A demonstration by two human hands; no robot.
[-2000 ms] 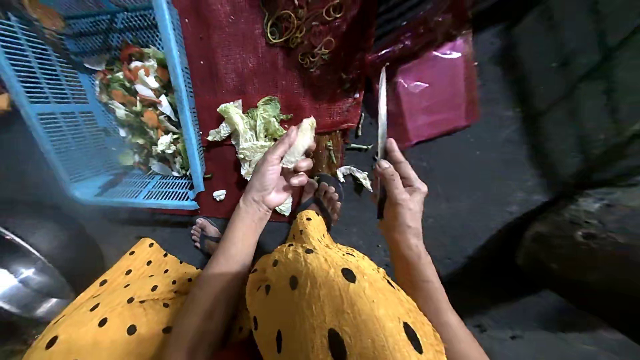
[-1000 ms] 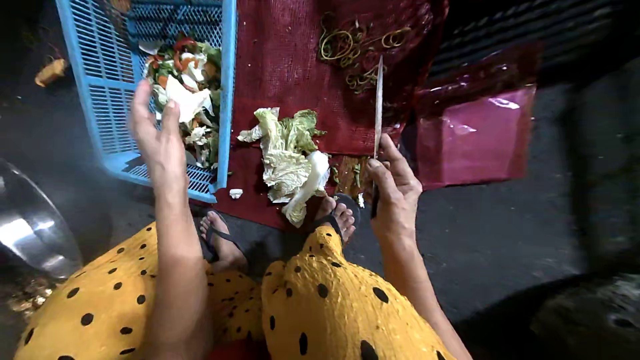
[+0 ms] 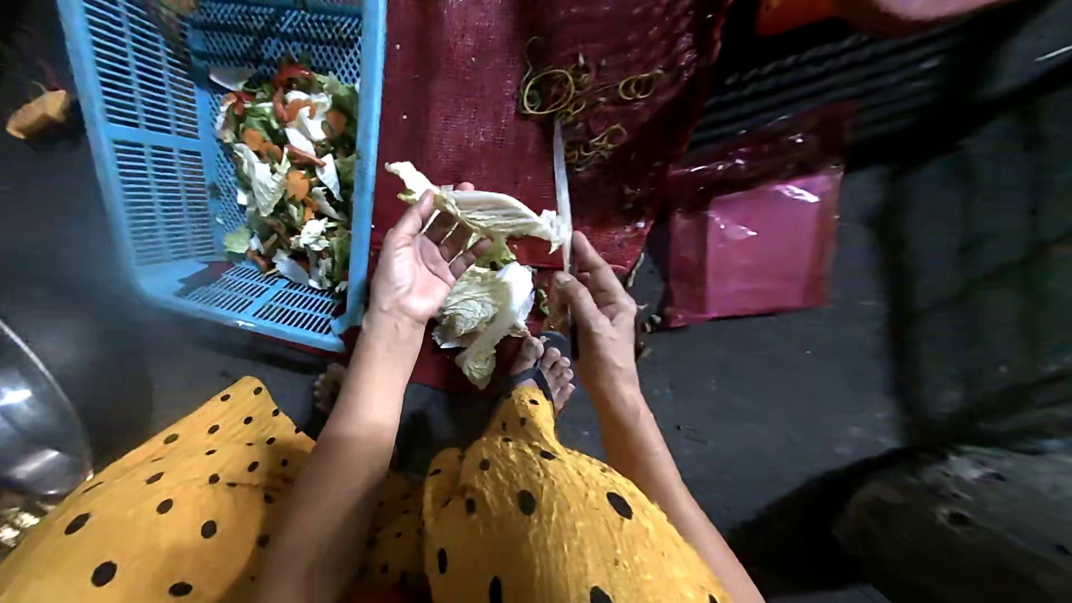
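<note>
My left hand (image 3: 423, 264) holds a pale napa cabbage leaf (image 3: 494, 212), lying across its fingers and thumb. My right hand (image 3: 601, 310) grips a knife (image 3: 562, 188), whose blade points away from me, against the leaf's right end. Below the held leaf, more napa cabbage leaves (image 3: 481, 306) lie on a red mesh sack (image 3: 452, 84), close to my foot. Left of them stands a blue plastic basket (image 3: 364, 167) with cut vegetables (image 3: 293, 167) in it, orange, white, green and red pieces.
Rubber bands (image 3: 553, 92) are scattered on the sack's upper part. A pink plastic packet (image 3: 766, 243) lies on the dark floor at the right. A metal bowl (image 3: 38, 419) is at the left edge, and an orange-brown piece (image 3: 38, 115) lies beyond the basket.
My left hand has moved from over the basket back towards the knife and has taken hold of a cabbage leaf. My right hand keeps the knife.
</note>
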